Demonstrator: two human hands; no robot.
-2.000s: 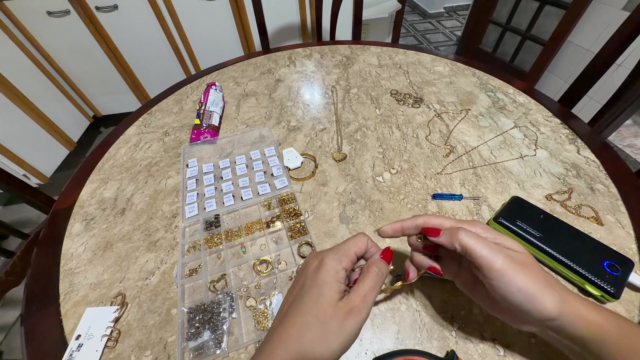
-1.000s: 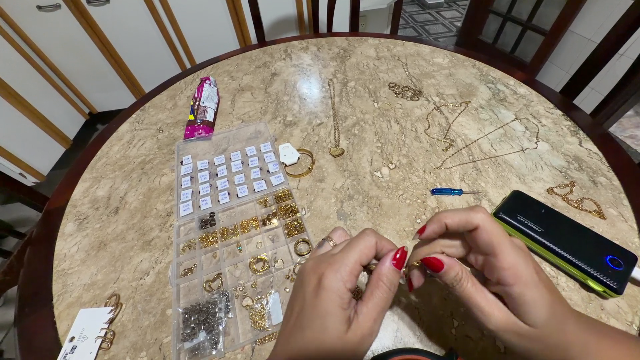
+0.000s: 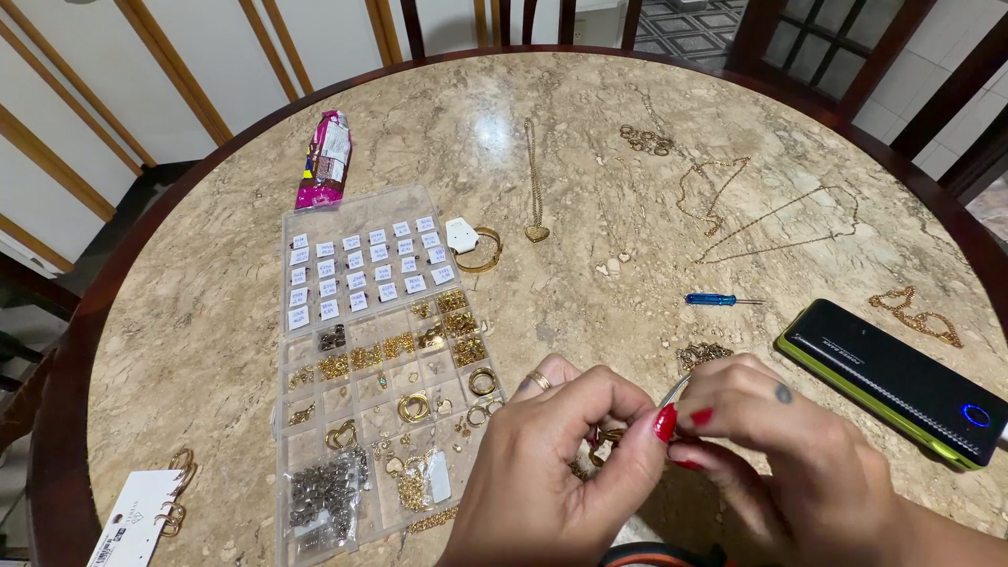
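Note:
My left hand (image 3: 567, 465) pinches a gold-coloured chain piece (image 3: 605, 445) between thumb and fingers, low in the middle of the head view. Close against it, my right hand (image 3: 772, 449) has its fingers closed on a slim silver-coloured metal tool (image 3: 675, 390), whose type I cannot tell. Behind my right fingers lies a small heap of chain (image 3: 702, 354). An open clear plastic compartment box (image 3: 378, 315) with gold findings and written paper tags is left of my hands. Part of a black and orange object (image 3: 661, 554) shows below them.
A blue-handled screwdriver (image 3: 711, 299) and a black and green power bank (image 3: 890, 378) lie at right. Further back are a heart-pendant necklace (image 3: 537, 233), several chains (image 3: 713, 197) and gold rings (image 3: 646, 140). A bangle (image 3: 488, 250), a pink packet (image 3: 324, 161) and carded earrings (image 3: 134, 516) lie leftward.
A silver-coloured tool now shows at my right fingers, where none was plain before. The chain heap behind my right hand has come into sight. Both hands remain close together.

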